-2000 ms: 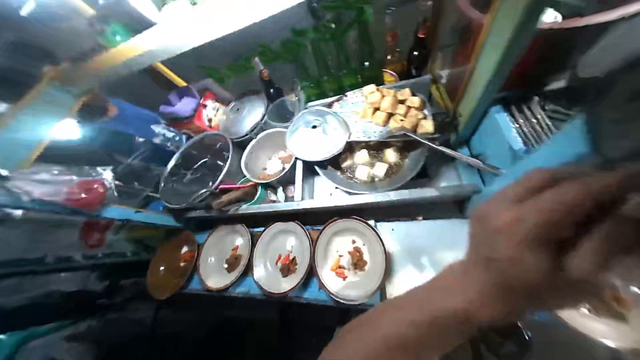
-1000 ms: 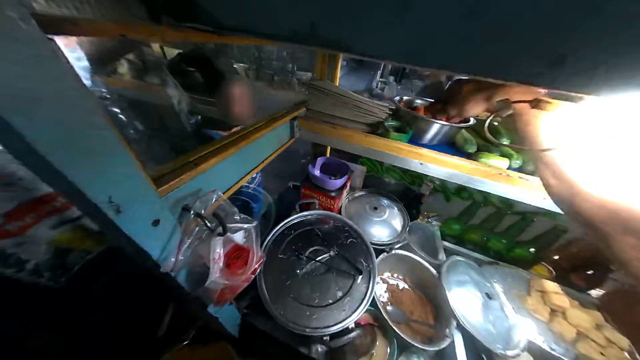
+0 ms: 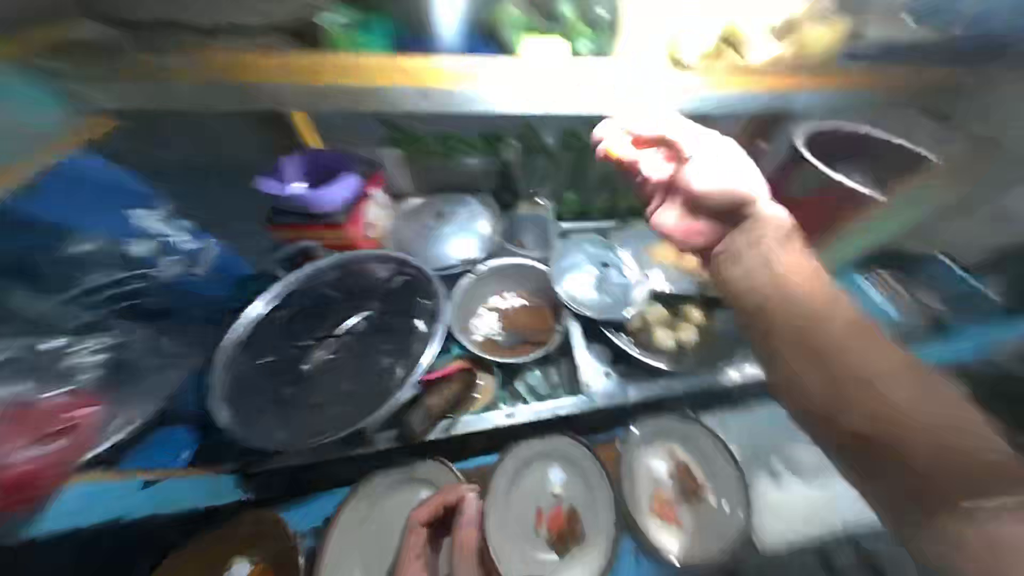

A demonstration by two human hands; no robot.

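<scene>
My right hand (image 3: 688, 180) is raised over the stove area with its fingers curled on small orange-red pieces, perhaps chili. Low in the view, my left hand (image 3: 444, 532) has thumb and fingers close together between two plates; whether it holds anything is unclear. To its right lie a plate with red and brown food (image 3: 552, 496) and another plate with similar food (image 3: 684, 488). A plate (image 3: 376, 512) is partly behind the left hand, and a brown plate (image 3: 240, 544) sits further left. Beyond them stand a pot with brown and white contents (image 3: 508, 308) and a pan with frying pieces (image 3: 672, 328).
A large dark round lid or pan (image 3: 332, 348) is at left, near a purple bowl (image 3: 312, 180). Metal lids (image 3: 596, 276) lie by the pots. A shelf edge (image 3: 384, 72) crosses above, with green produce on it. A red bucket (image 3: 848, 168) stands at right.
The view has swung back down from the shelf. My right hand, which was at a metal bowl on the shelf, is now below the shelf edge with orange-red pieces. My left hand has come into view.
</scene>
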